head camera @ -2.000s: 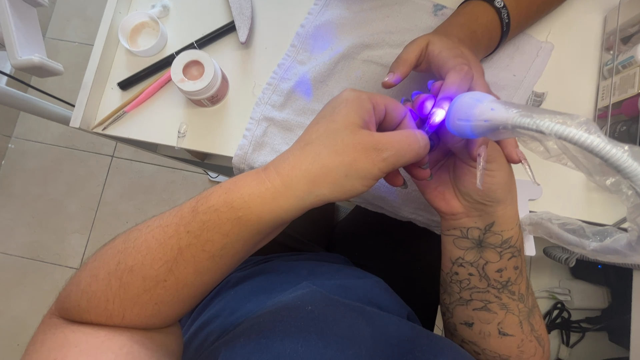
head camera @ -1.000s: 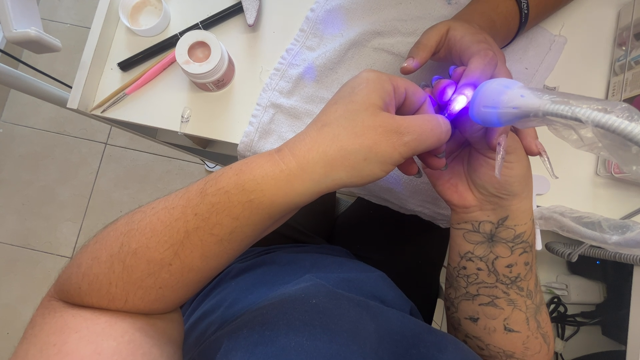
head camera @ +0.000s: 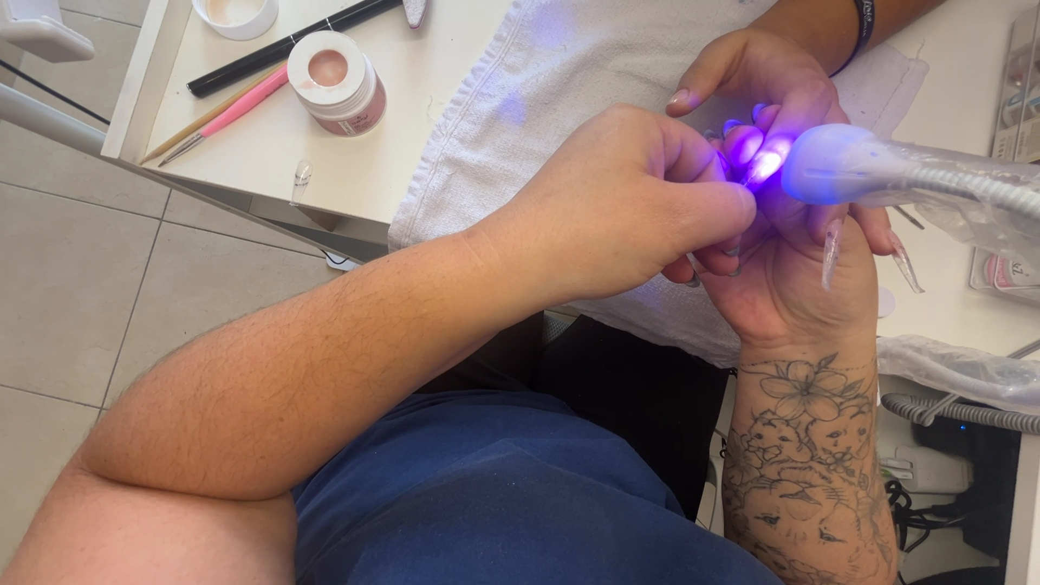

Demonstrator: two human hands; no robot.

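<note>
My left hand [head camera: 626, 203] reaches in from the left, thumb and fingers pinched at a nail tip on another person's finger. My right hand [head camera: 784, 284], below a tattooed forearm, is palm up under the other person's hand [head camera: 788, 89] and holds it; most of its fingers are hidden. Long clear artificial nails [head camera: 831, 253] show on the other person's fingers. The white head of a flexible-neck lamp [head camera: 829, 162] shines violet light on the pinched fingertip, close beside both hands. Clear plastic wraps the lamp's neck.
A white towel [head camera: 487, 146] lies under the hands. To the left on the white table [head camera: 439, 89] are an open jar of pink powder [head camera: 337, 81], a pink-handled brush [head camera: 244, 101], a black pen-like tool [head camera: 268, 57] and a loose clear nail tip [head camera: 301, 180]. Cables [head camera: 910, 516] hang at lower right.
</note>
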